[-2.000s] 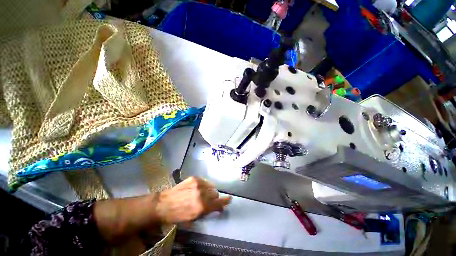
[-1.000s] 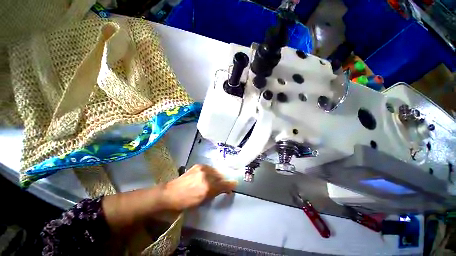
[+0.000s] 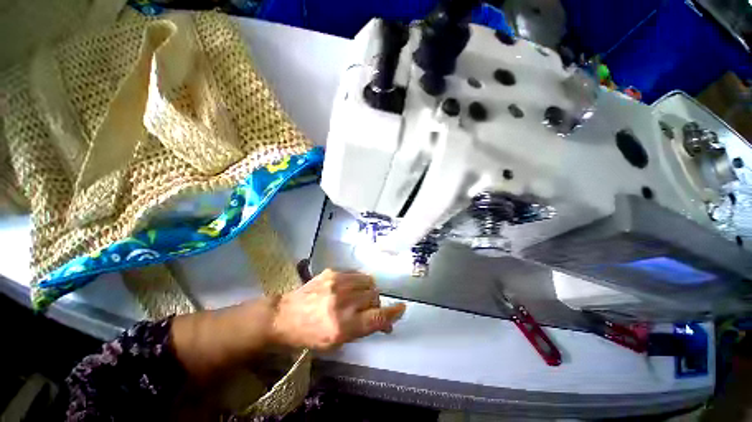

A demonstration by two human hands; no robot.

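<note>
My left hand (image 3: 336,310) rests at the table's front edge of the machine bed, its fingers curled in, the foremost reaching right. No object shows in it; its underside is hidden. My right hand is not in view. The white sewing machine (image 3: 363,148) stands right of centre, its lamp lighting the needle area (image 3: 375,231) just beyond my hand. A beige woven tote bag (image 3: 62,177) lies on the left, with blue flowered lining (image 3: 198,227) along its opening, its corner by the machine head. A woven strap (image 3: 169,124) loops on top; another passes under my forearm.
Red-handled snips (image 3: 536,334) lie on the right of the white table (image 3: 445,346). A second red-handled tool (image 3: 622,332) and a small blue-black item (image 3: 691,350) lie farther right. Blue bins (image 3: 668,49) stand behind the machine. The worn table edge curves along the bottom.
The view has shifted, so the machine appears larger and nearer. My left hand stays by the needle area, in much the same curled pose. The bag and snips have not visibly moved on the table.
</note>
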